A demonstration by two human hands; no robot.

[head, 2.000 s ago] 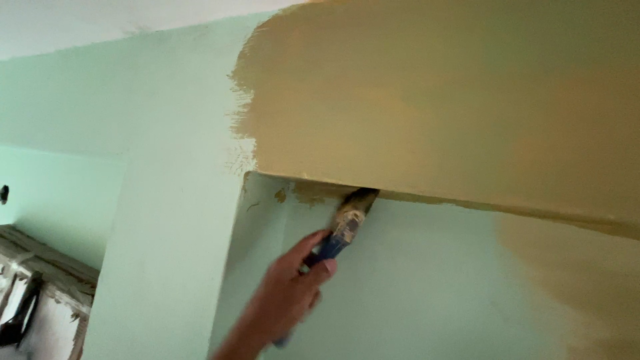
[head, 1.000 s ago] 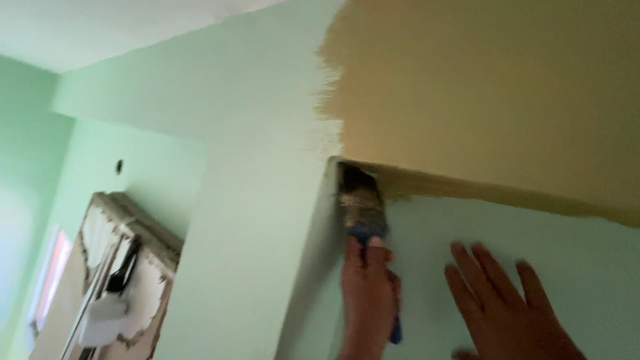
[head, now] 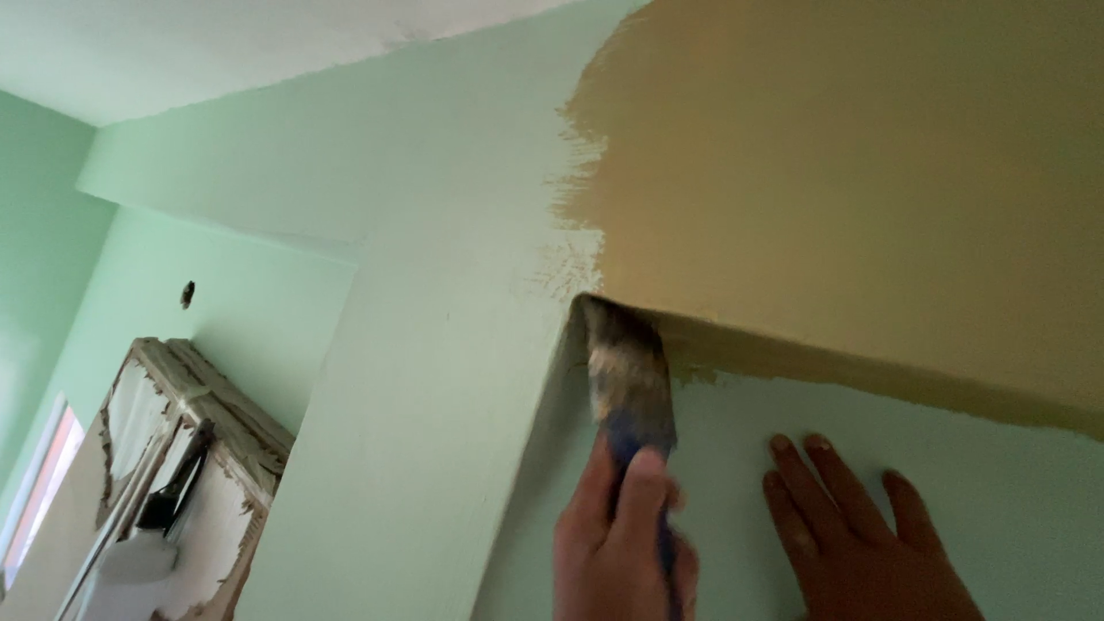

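My left hand [head: 625, 535] is closed around the blue handle of a paintbrush [head: 634, 388], whose ferrule is smeared with paint. The brush points up, its dark bristles at the corner where the recess's side edge meets the underside [head: 802, 358] of the ochre-painted wall section [head: 828, 172]. To the right, my right hand [head: 862, 535] lies with spread fingers against the pale green back wall [head: 742, 466] of the recess, holding nothing. Its thumb is not clearly seen. A ragged edge of ochre paint runs up from the corner beside the pale green wall [head: 431, 302].
At lower left stands a worn cabinet-like piece [head: 233, 431] with peeling surfaces and a black-and-white object [head: 155, 526] on its face. Above it is a small dark hole [head: 188, 294] in the wall. The white ceiling [head: 216, 43] spans the upper left.
From midway along the ochre underside, my left hand has brought the brush left to the corner. My right hand, unseen two seconds ago, now rests on the recess wall. The view has shifted left.
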